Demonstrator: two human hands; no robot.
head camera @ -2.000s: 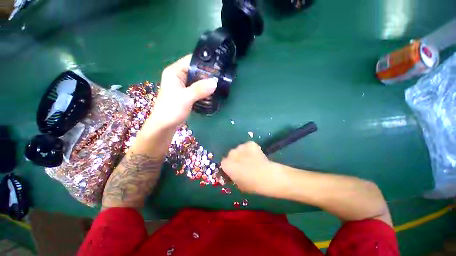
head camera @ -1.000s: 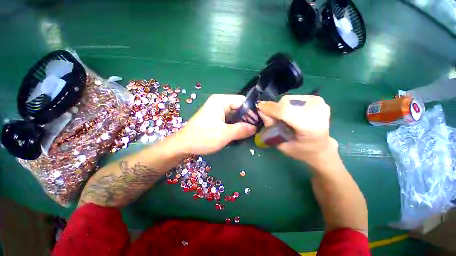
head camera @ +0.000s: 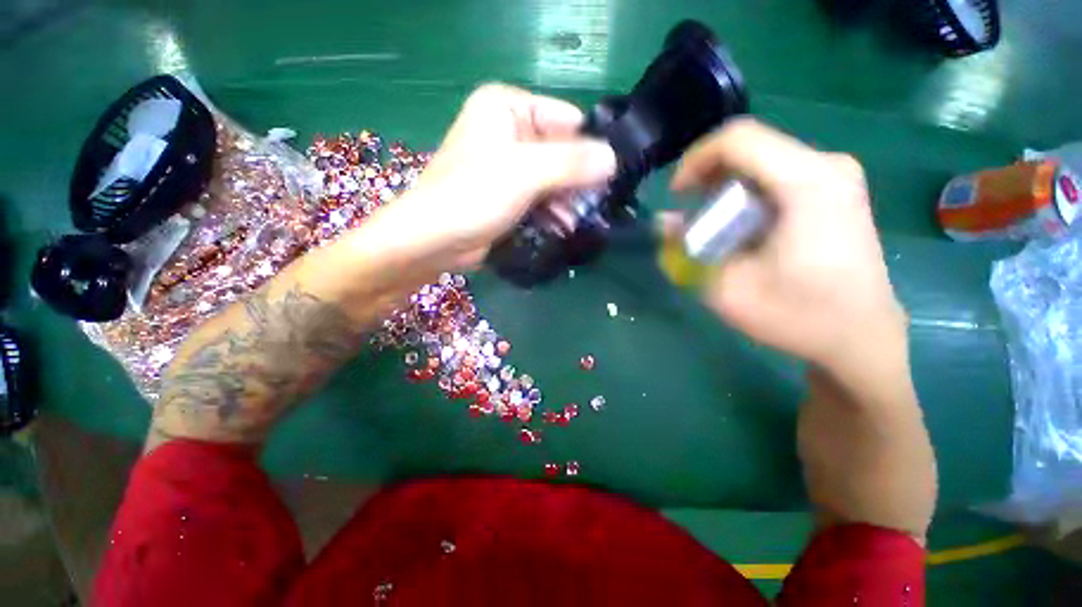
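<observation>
My left hand (head camera: 510, 178) grips a black desk fan (head camera: 676, 107) by its narrow middle, over the bench. The fan is tilted, one round end up and right, the other down and left. My right hand (head camera: 795, 225) holds a mallet (head camera: 726, 223) by its short silver head, just right of the fan. The mallet's yellow face points left and looks apart from the fan; it is blurred. Loose shiny caps (head camera: 469, 356) in red, copper and silver lie below my left forearm. The part of the fan under my left fingers is hidden.
A bulging bag of caps (head camera: 243, 225) lies at left with another black fan (head camera: 142, 154) on it. An orange can (head camera: 1009, 199) and a crumpled clear bag (head camera: 1050, 356) are at right. Part of a fan (head camera: 959, 26) shows at the top right.
The held fan has moved up in view, clear of the mallet. My right hand has drawn right with the mallet. Earlier, this hand was down at the mallet near the loose caps.
</observation>
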